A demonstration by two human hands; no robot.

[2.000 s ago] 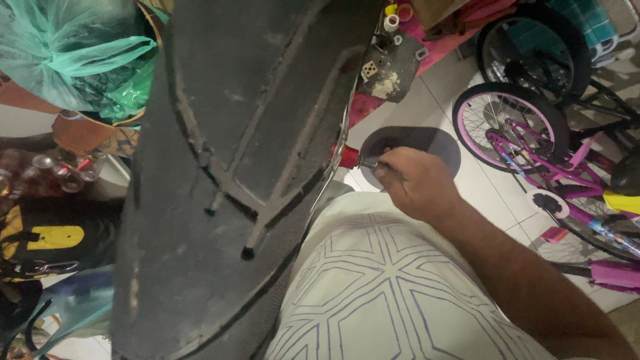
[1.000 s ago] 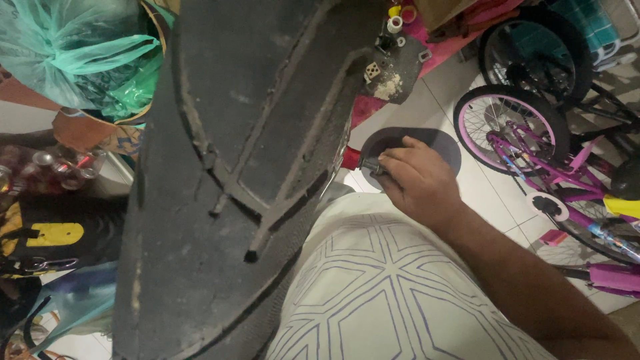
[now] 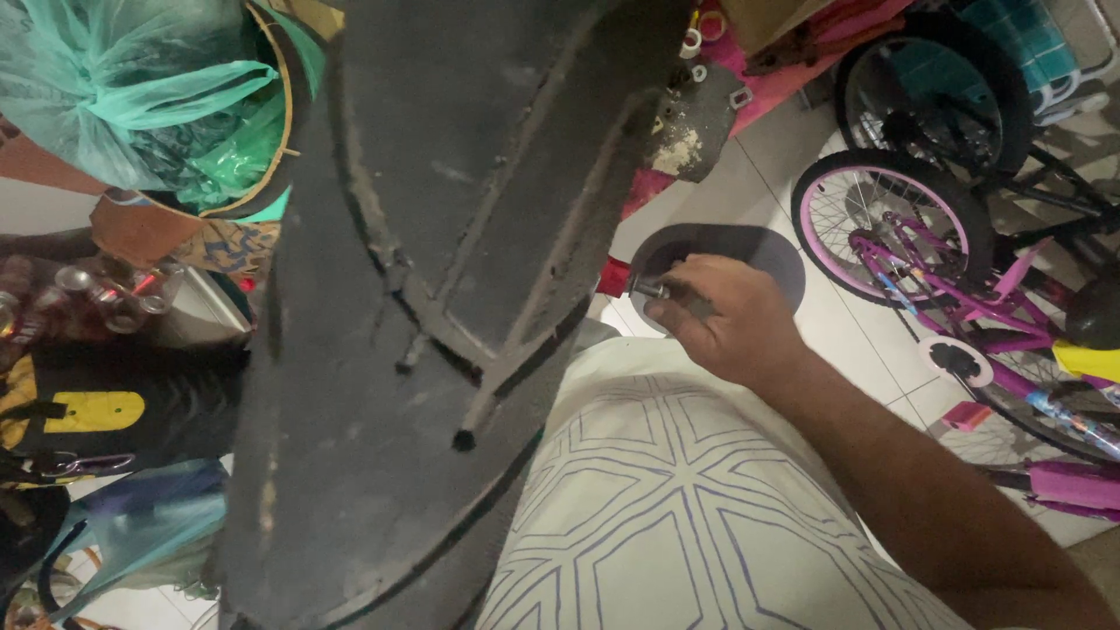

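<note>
My right hand (image 3: 731,315) grips a small metal part (image 3: 649,289) between thumb and fingers, just right of the large dark panel. This part meets a red piece (image 3: 613,277) at the panel's edge; what exactly the two are cannot be told. The dark grey panel (image 3: 420,219), with raised ribs and a short stub near its lower middle, fills the centre and left of the view. My left hand does not show. Below my right hand lies pale patterned cloth (image 3: 682,490) over my body.
A pink and purple bicycle (image 3: 945,271) lies at the right, beside a black wheel (image 3: 936,96). Upper left stands a container with a green plastic bag (image 3: 131,96). Bottles (image 3: 109,289) and a black and yellow bag (image 3: 131,411) are at the left. A dark oval mat (image 3: 779,262) lies on the tiles.
My right hand has turned and shifted slightly at the panel's edge; the metal part shows more plainly now than one second ago.
</note>
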